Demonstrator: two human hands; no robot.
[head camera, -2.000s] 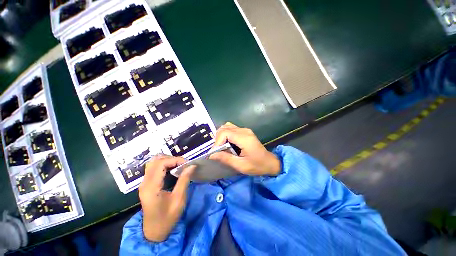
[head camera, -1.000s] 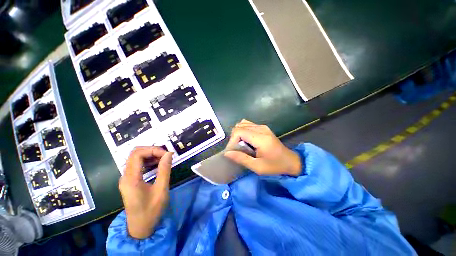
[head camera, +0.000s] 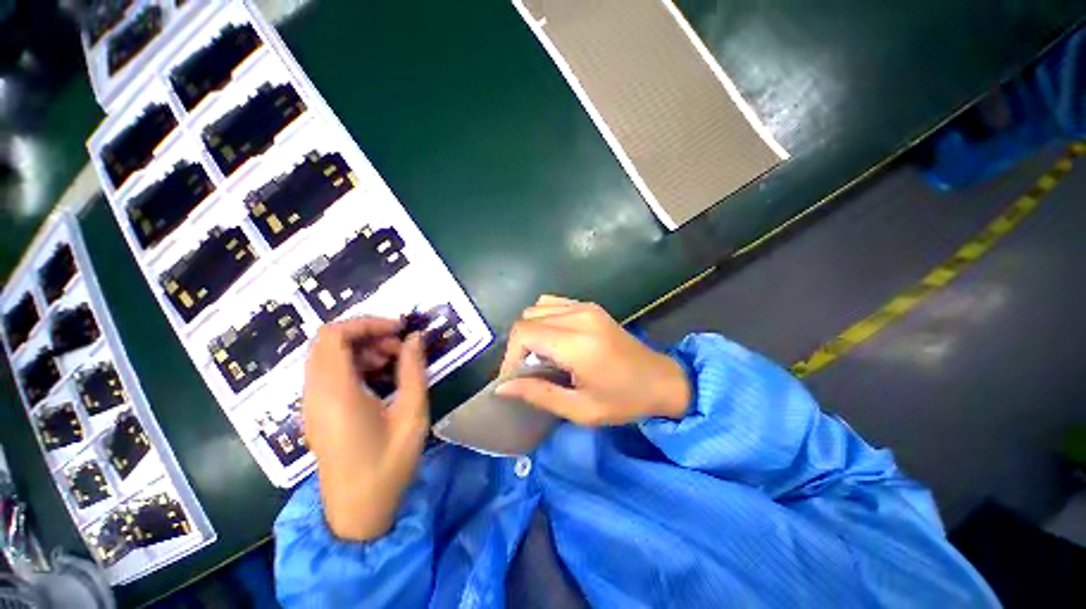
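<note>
My right hand (head camera: 592, 363) grips a bent grey-brown adhesive sheet (head camera: 494, 419) with a pale edge. My left hand (head camera: 367, 416) is over the near end of the white tray (head camera: 419, 256), thumb and fingertips close together at the nearest right pocket. Whether a small piece is between them is too small to tell. The hand partly hides the nearest black phone parts. Other black phone parts (head camera: 300, 196) with small gold patches lie in the tray's two columns of pockets.
A second adhesive sheet (head camera: 667, 119) lies flat on the green bench (head camera: 476, 155). A neighbouring tray (head camera: 200, 523) of black parts is at left, another tray (head camera: 107, 86) at the top left. A fan (head camera: 72, 583) is at the lower left. Yellow tape (head camera: 941, 276) marks the floor.
My left hand has come away from the adhesive sheet and moved over the tray's nearest pockets, lately towards the right one. The sheet stays in my right hand. The view has shifted.
</note>
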